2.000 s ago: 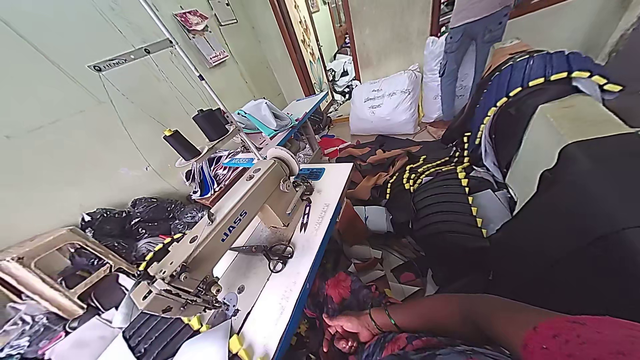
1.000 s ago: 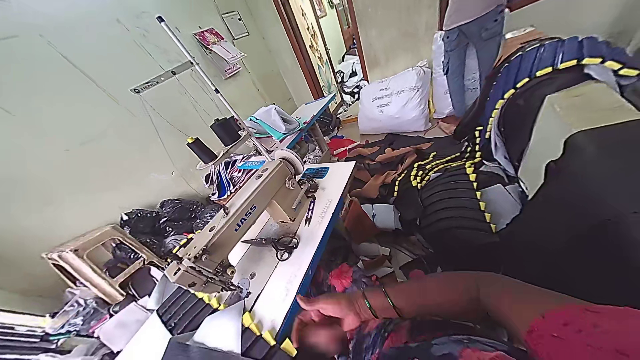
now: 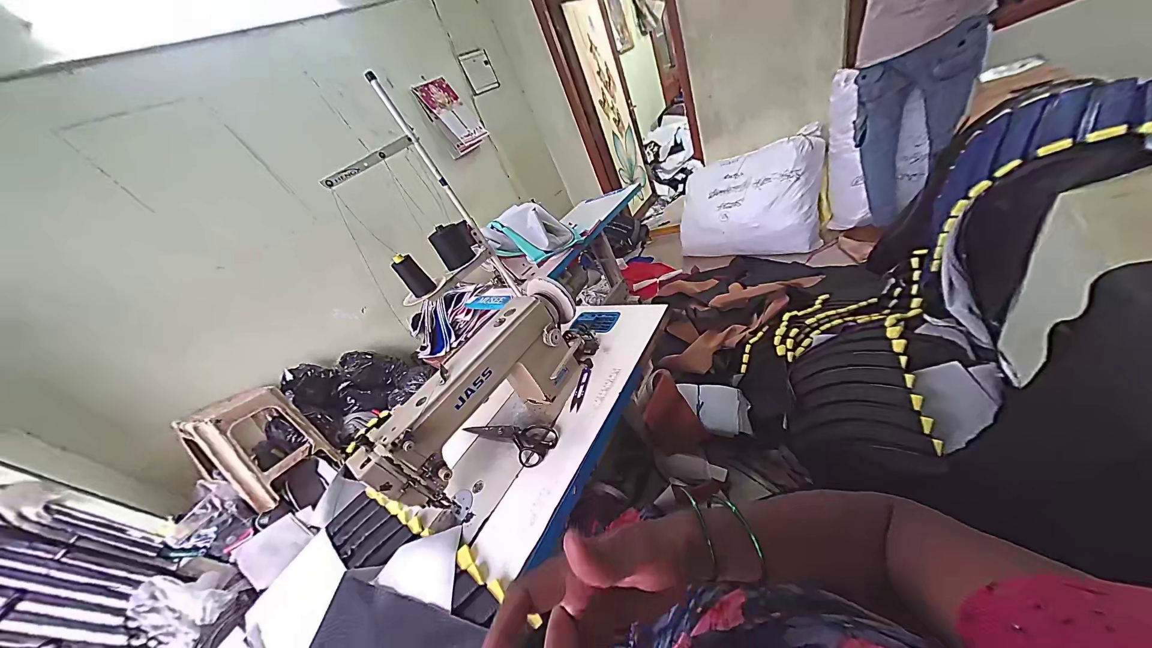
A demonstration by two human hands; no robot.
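My right hand (image 3: 598, 576) reaches in from the right at the bottom, two thin green bangles on its wrist. Its fingers hang over the end of a black ribbed fabric piece with yellow tabs (image 3: 409, 520); their tips are cut off below, so any hold is hidden. That piece runs under the head of a beige sewing machine (image 3: 477, 387). White and dark sheets lie beside it. Black-handled scissors (image 3: 531, 441) rest on the white machine table (image 3: 517, 504), with a small dark tool (image 3: 582, 387) behind them. My left hand is out of view.
Black thread cones (image 3: 450, 245) stand behind the machine. A beige plastic stool (image 3: 252, 441) tips against black bags at left. More black ribbed fabric (image 3: 864, 391) is heaped at right. A white sack (image 3: 756, 193) lies at the back, near a standing person (image 3: 918, 99).
My right hand has moved from beside the table's edge to the fabric's end, its fingers reaching down. More of the fabric piece shows in front of the machine. The view has shifted.
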